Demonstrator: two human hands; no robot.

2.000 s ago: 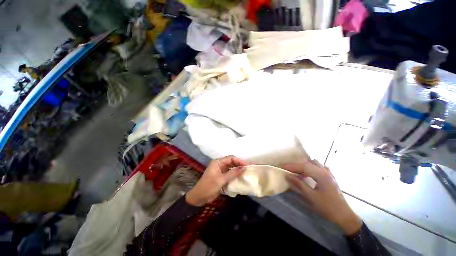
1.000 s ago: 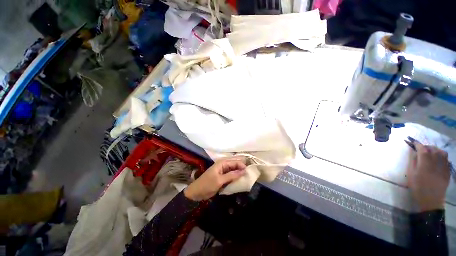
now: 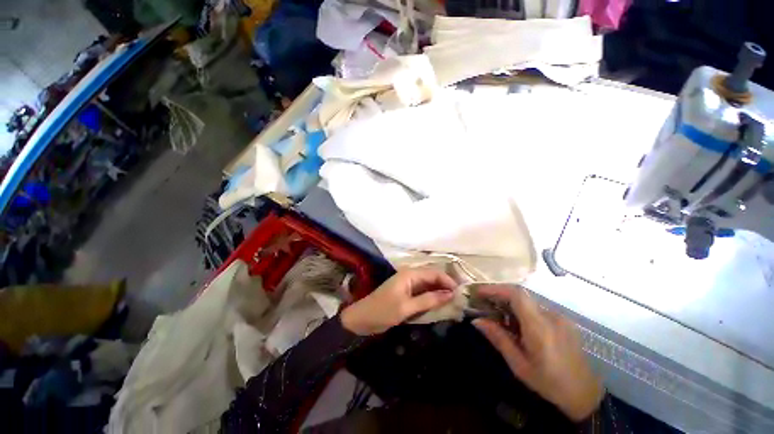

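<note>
The cream garment piece (image 3: 433, 216) lies in soft folds on the table, its near edge hanging over the front. My left hand (image 3: 403, 301) pinches this edge between thumb and fingers. My right hand (image 3: 539, 347) is beside it, fingers curled around a small dark tool that looks like thread snips (image 3: 492, 310), its tip at the cloth by my left fingertips. The tool is blurred and mostly hidden by the fingers. The sewing machine head (image 3: 709, 153) is to the right, its needle area away from the cloth.
A red basket (image 3: 367, 269) with cream cloth draped over it is below left of the table. Flat cream cut panels (image 3: 513, 47) lie at the table's back. A ruler edge (image 3: 628, 356) runs along the table front. Heaps of cloth lie on the floor at left.
My right hand went from the cloth to the snips right of the needle, and is now back at the cloth with the tool. My left hand kept hold of the cloth edge. The view shifted.
</note>
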